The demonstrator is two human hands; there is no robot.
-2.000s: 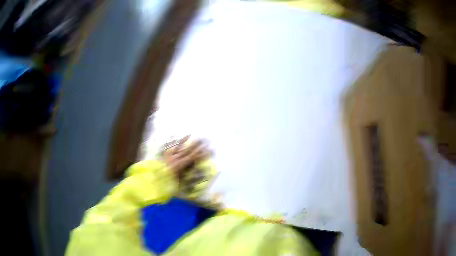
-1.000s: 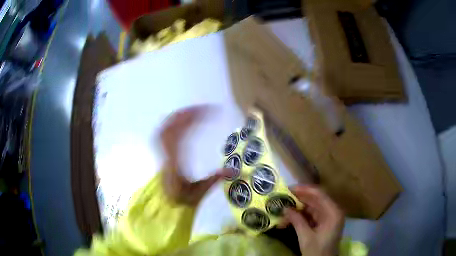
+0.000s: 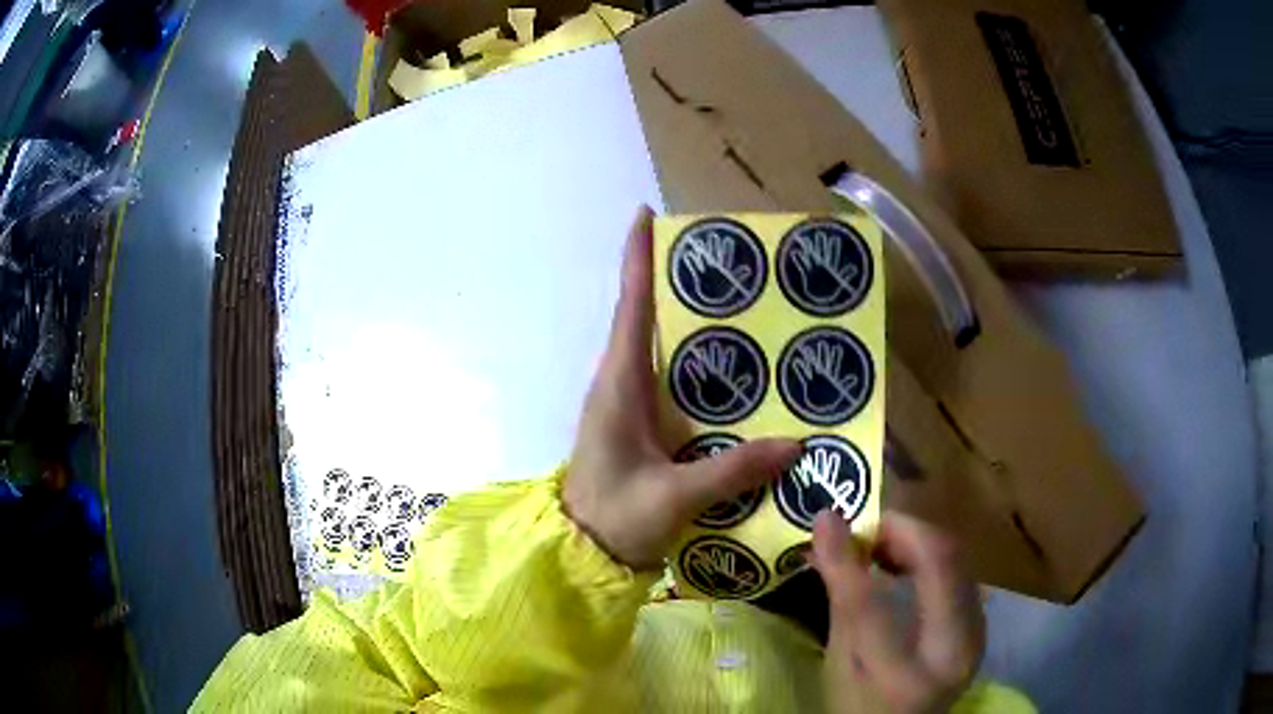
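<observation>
A yellow sticker sheet with two columns of round black hand-logo labels is held up in front of me. My left hand grips its left side, thumb across the front. My right hand is at the lower right corner, fingertips on the sheet's edge and the label above. Whether that label is lifting cannot be told. A brown carton with a pale plastic carry handle lies slanted behind the sheet, partly hidden by it.
Another carton with black printing lies at the back right. A second label sheet lies at the white table's near left edge. Flattened cardboard stands along the left side. An open box with yellow scraps is beyond the table.
The sheet is now raised upright and faces me. My left hand has closed on its left side. My right hand stays at its lower right corner.
</observation>
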